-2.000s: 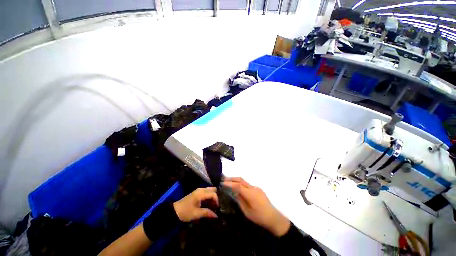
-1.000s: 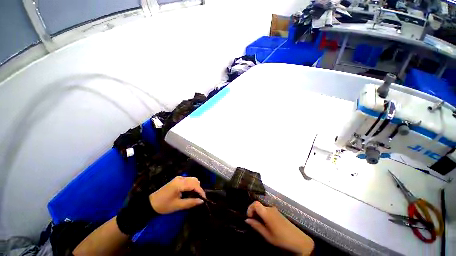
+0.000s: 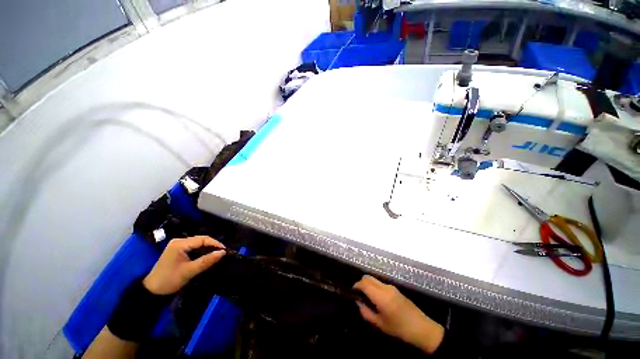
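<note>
A dark plaid garment piece (image 3: 281, 291) hangs in front of the table's front edge, its upper edge stretched between my hands. My left hand (image 3: 184, 263) pinches one end of that edge between thumb and fingers, above the blue bin. My right hand (image 3: 394, 313) grips the other end just below the ruler edge of the table. The lower part of the garment is very dark and its outline is hard to make out.
The white table (image 3: 330, 140) has a printed ruler edge and blue tape (image 3: 255, 140). The sewing machine (image 3: 512, 116) stands at right, with scissors (image 3: 554, 228) and black thread snips (image 3: 547, 249) near it. A blue bin (image 3: 105, 287) with dark pieces is at left. More blue bins (image 3: 351, 50) are behind.
The folded plaid end that lay over the table edge has come down off it. My hands have spread apart, holding the garment's edge stretched. The view has turned towards the right.
</note>
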